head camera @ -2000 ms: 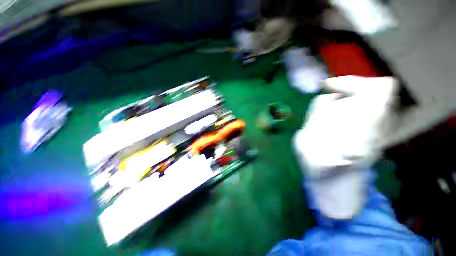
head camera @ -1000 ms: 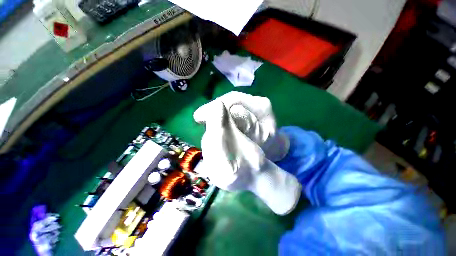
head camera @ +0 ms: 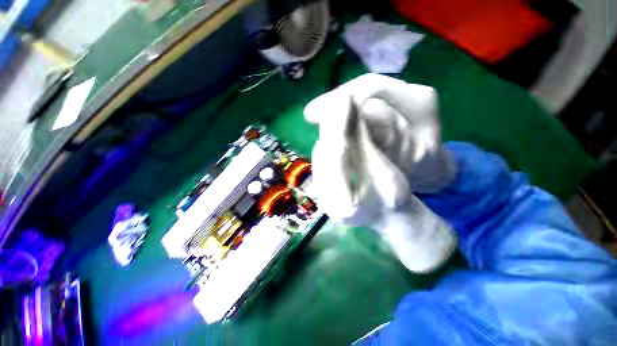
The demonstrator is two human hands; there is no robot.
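A power board (head camera: 216, 196) lies tilted on the green mat, with two long pale heatsinks, orange-copper wound rings and a yellow-taped block. White knitted gloves overlap in a bunch beside its ring end and cover part of that end. A gloved hand (head camera: 406, 132) at the back of the bunch joins a blue sleeve; it looks like my right hand. A second glove shape (head camera: 352, 169) lies against it, its cuff pointing down; whether my left hand is inside is unclear. The fingers are folded together, and anything between them is hidden.
A crumpled cloth (head camera: 128, 233) lies left of the board, near a violet glow. A small fan (head camera: 303, 32), crumpled paper (head camera: 382, 44) and a red-lined tray (head camera: 477, 27) stand at the back. A raised shelf edge (head camera: 145, 64) runs along the upper left.
The view has swung, and the board and gloves sit higher and farther right in it. The gloves stay bunched as one second ago. Two seconds ago they were farther from the board.
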